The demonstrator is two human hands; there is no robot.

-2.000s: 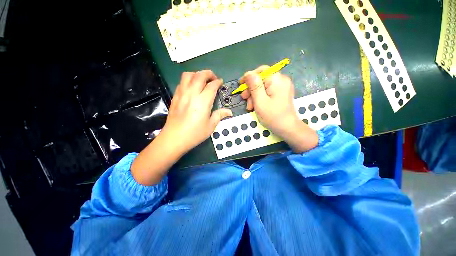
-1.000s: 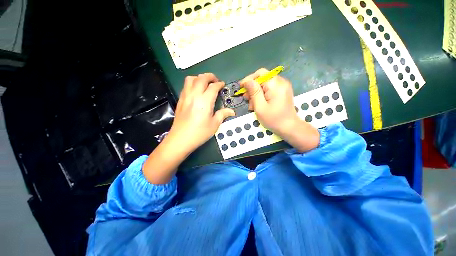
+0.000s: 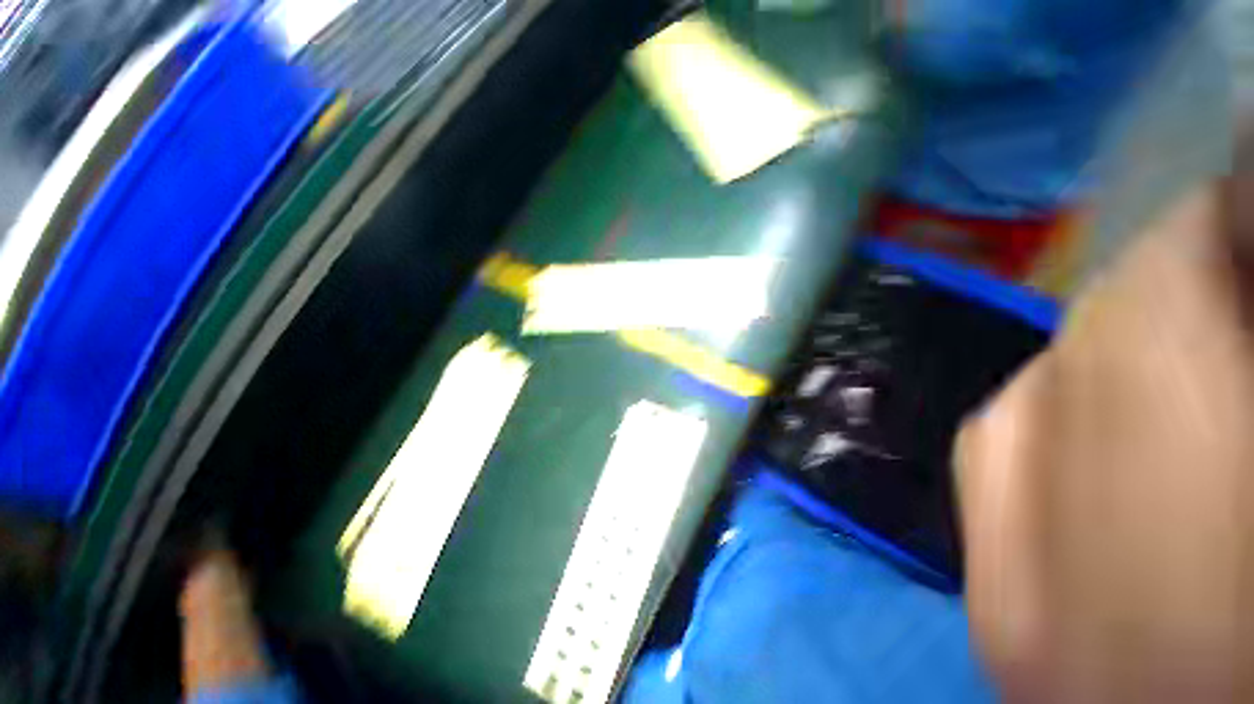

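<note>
The view is tilted and strongly blurred. My left hand (image 3: 220,626) is small, dark and blurred at the lower left, with part of its sleeve below it. My right hand (image 3: 1128,481) is large and blurred, close to the camera at the right edge; its fingers cannot be made out. The backing sheet with rows of dark dots (image 3: 619,550) lies near the bench's front edge. The stacked pad sheets (image 3: 437,481) lie beyond it. I cannot see the dark part or the yellow tweezers.
A pale spare sheet (image 3: 646,293) lies across the yellow tape (image 3: 695,360). Another yellowish sheet (image 3: 729,103) lies farther along the green bench. A shiny black tray (image 3: 894,413) with blue edges is beside the bench. A long blue surface (image 3: 131,261) runs at upper left. Blue cloth shows at upper right.
The camera has swung and tilted, so the bench runs diagonally. My hands have left the dark part and moved far apart. My right hand has come up close to the camera.
</note>
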